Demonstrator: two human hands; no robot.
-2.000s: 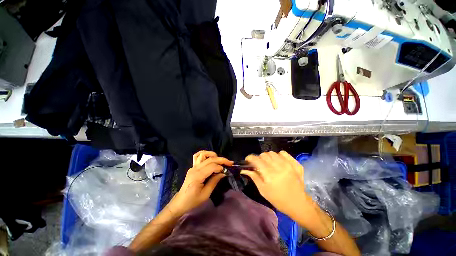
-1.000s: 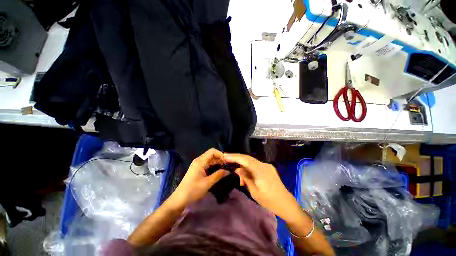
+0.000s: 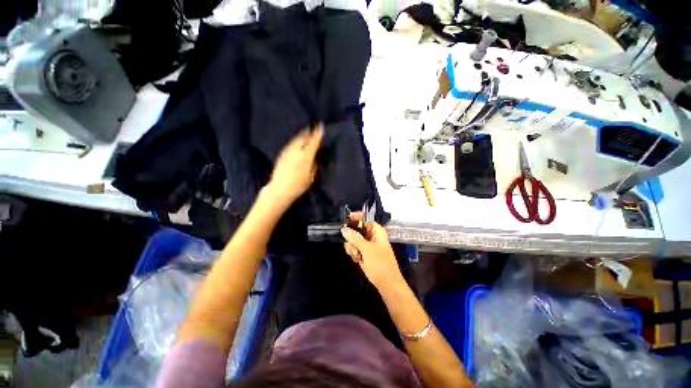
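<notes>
A black garment (image 3: 265, 98), possibly trousers, lies over the table left of the white sewing machine and hangs down over its front edge. My left hand (image 3: 297, 167) is blurred over the middle of the garment; whether it grips cloth cannot be told. My right hand (image 3: 370, 246) is at the table's front edge, fingers pinched at the garment's edge. Beside them a dark strip with pale lines (image 3: 326, 232) shows. Small pale, thin tips stick up at these fingertips; I cannot tell what they are.
Right of the garment are a yellow-handled tool (image 3: 427, 188), a black phone (image 3: 476, 167), red-handled scissors (image 3: 530, 198) and the white sewing machine (image 3: 561, 114). A grey machine head (image 3: 72, 79) stands left. Blue crates with clear bags (image 3: 523, 333) are below on both sides.
My hands were together at the garment in front of my lap. They are now apart: left up over the garment, right at the table edge. The view has shifted, showing more of the table's back.
</notes>
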